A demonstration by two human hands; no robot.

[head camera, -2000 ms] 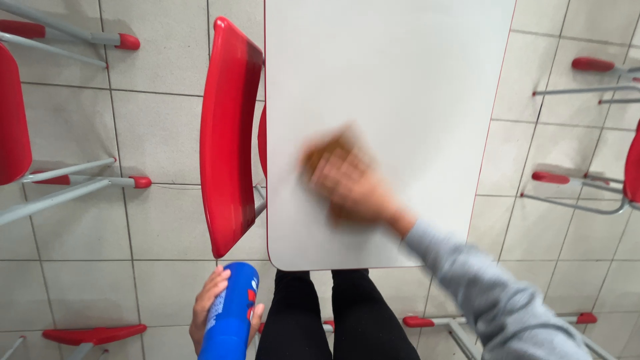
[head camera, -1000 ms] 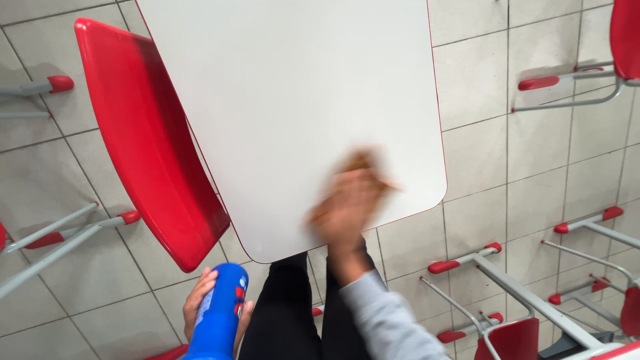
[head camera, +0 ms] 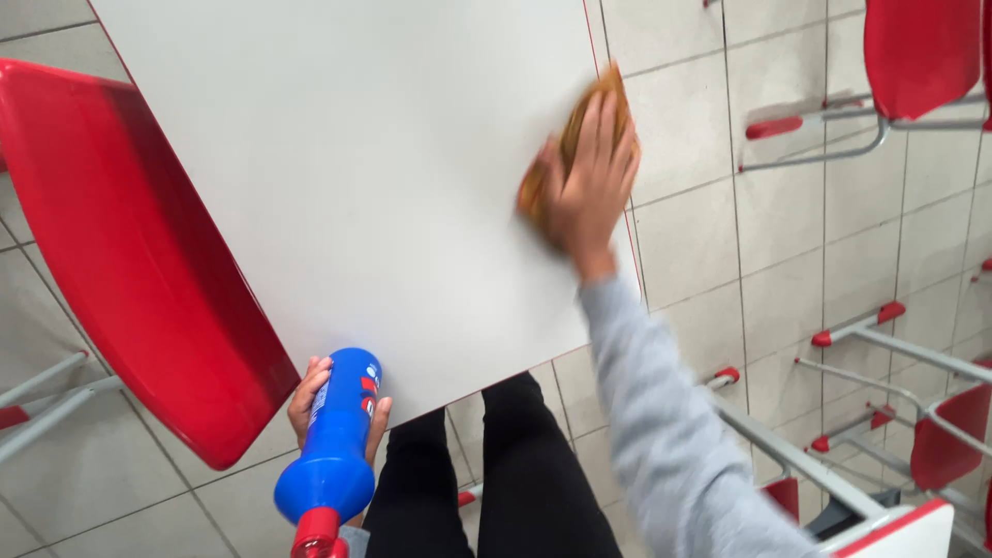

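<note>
My right hand (head camera: 593, 174) lies spread on a brownish-yellow cloth (head camera: 577, 128), pressing it on the white tabletop (head camera: 387, 178) at its right edge; cloth and fingers are slightly blurred. My left hand (head camera: 310, 395) is wrapped around a blue plastic bottle (head camera: 333, 434) with a red cap (head camera: 318, 527), at the near left corner of the table. The bottle is tilted, its cap end toward me and its base over the table's edge. Part of my left palm is hidden behind it.
A red chair (head camera: 132, 256) stands against the table's left side. More red chairs with grey metal legs (head camera: 922, 54) stand on the tiled floor at the right. The corner of another white table (head camera: 907, 535) shows at lower right. My legs in black trousers (head camera: 527, 473) are just below the near edge.
My right hand and the cloth have moved from the near part of the tabletop to its right edge. The bottle stays in my left hand and now shows its red cap. The view has shifted.
</note>
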